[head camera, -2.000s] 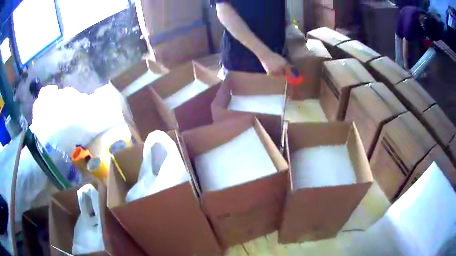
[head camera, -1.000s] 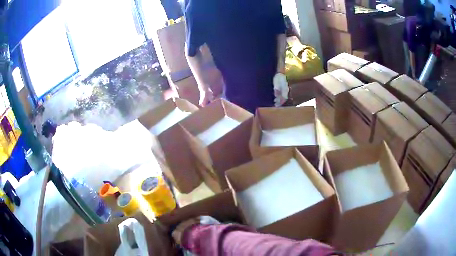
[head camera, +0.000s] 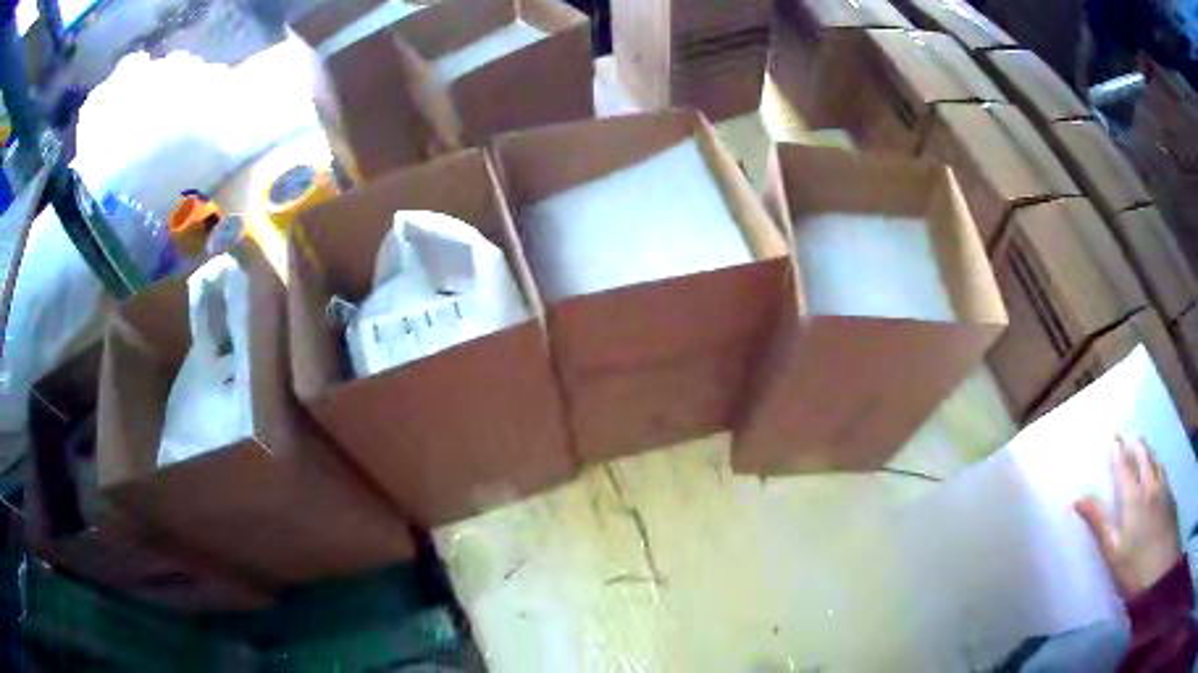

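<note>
My right hand (head camera: 1132, 519) lies at the right with fingers spread on a large white foam sheet (head camera: 1038, 526). I cannot tell whether it grips the sheet. My left hand is not in view. Open brown cartons stand in a row in front of me. The one at the right (head camera: 867, 388) and the middle one (head camera: 670, 362) show flat white foam inside. The carton left of the middle (head camera: 440, 427) holds a white bag (head camera: 440, 309) with dark print. A smaller white bag (head camera: 210, 375) stands in a carton (head camera: 184, 506) further left.
More open cartons (head camera: 532, 99) stand behind the row. Closed cartons (head camera: 1071, 263) line the right side. Yellow tape rolls (head camera: 296, 193) and an orange object (head camera: 193, 218) lie at the left, near a green metal bar (head camera: 99, 237) and white plastic-like bulk (head camera: 171, 125).
The view has tilted down, and the person opposite is out of sight. The sleeved arm that reached across to the left cartons is gone from there. A hand now lies on the foam at right.
</note>
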